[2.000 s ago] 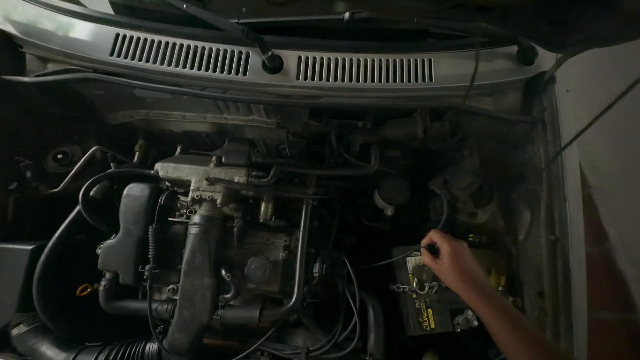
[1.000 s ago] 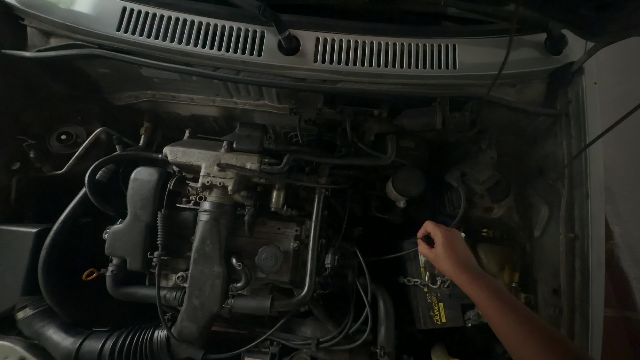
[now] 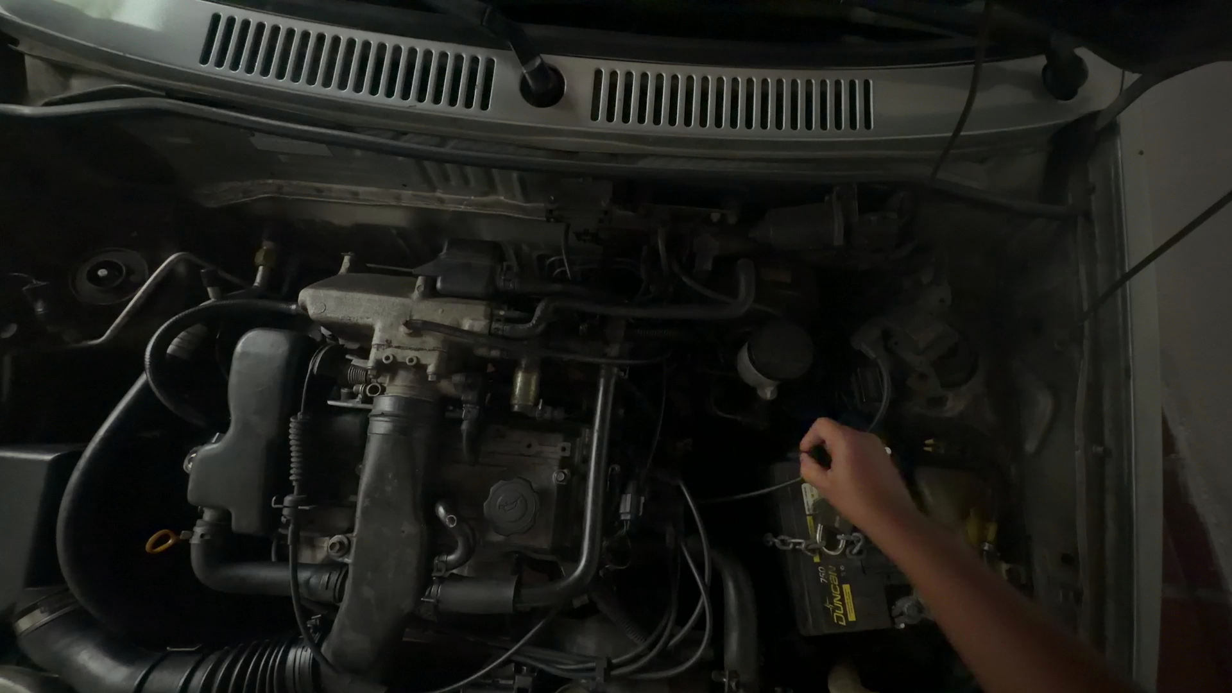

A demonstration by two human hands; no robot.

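My right hand reaches in from the lower right over a Duncan car battery. Its fingers are curled, thumb and forefinger together, at the end of a thin dark cable that runs left toward the engine. What lies between the fingertips is too dark to make out fully. Just below the hand, a metal chain with a padlock crosses the battery top. A curved hose stands behind the hand. My left hand is out of view.
The engine, with its oil filler cap and a black intake duct, fills the middle. A round reservoir sits behind the battery. An orange dipstick loop is at the left. The slotted cowl spans the back, with dark hoses nearby.
The right hand stays over the battery's rear part, its fingers still curled near the thin cable. The view has shifted slightly.
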